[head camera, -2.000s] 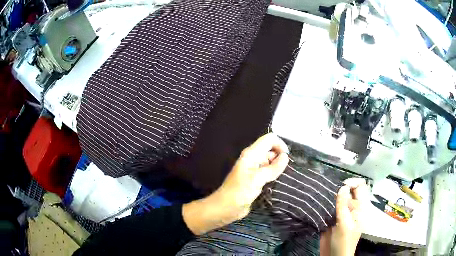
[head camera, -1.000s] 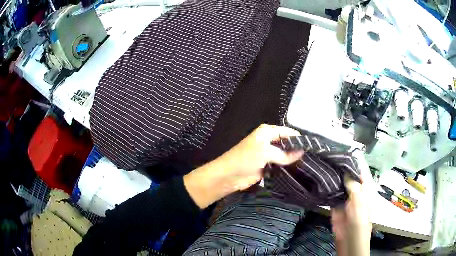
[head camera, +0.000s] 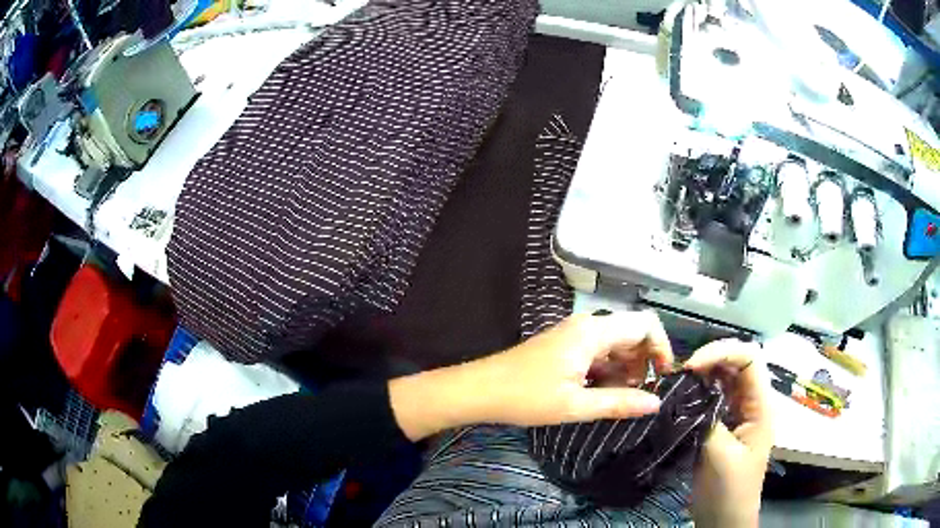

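A dark striped garment piece [head camera: 603, 451] hangs bunched over the lap at the front edge of the table. My left hand [head camera: 562, 376] pinches its upper edge with thumb and fingers. My right hand [head camera: 737, 413] holds the same piece at its right end, close beside my left fingertips. The overlock machine [head camera: 639, 196] stands just beyond my hands, with its dark needle area [head camera: 711, 196] holding no cloth that I can make out. Part of the held edge is hidden by my fingers.
A large striped pile [head camera: 320, 186] lies left of the machine, with plain dark cloth [head camera: 474, 227] beside it. Thread snips [head camera: 814, 394] and a yellow-handled tool [head camera: 843, 357] lie at right. A second machine [head camera: 139, 98] stands far left. A red stool [head camera: 98, 325] is below it.
Both hands have moved lower and closer together, and the held piece is now bunched and hanging toward the lap. More narrow striped cloth shows beside the machine's left edge. The view has shifted slightly.
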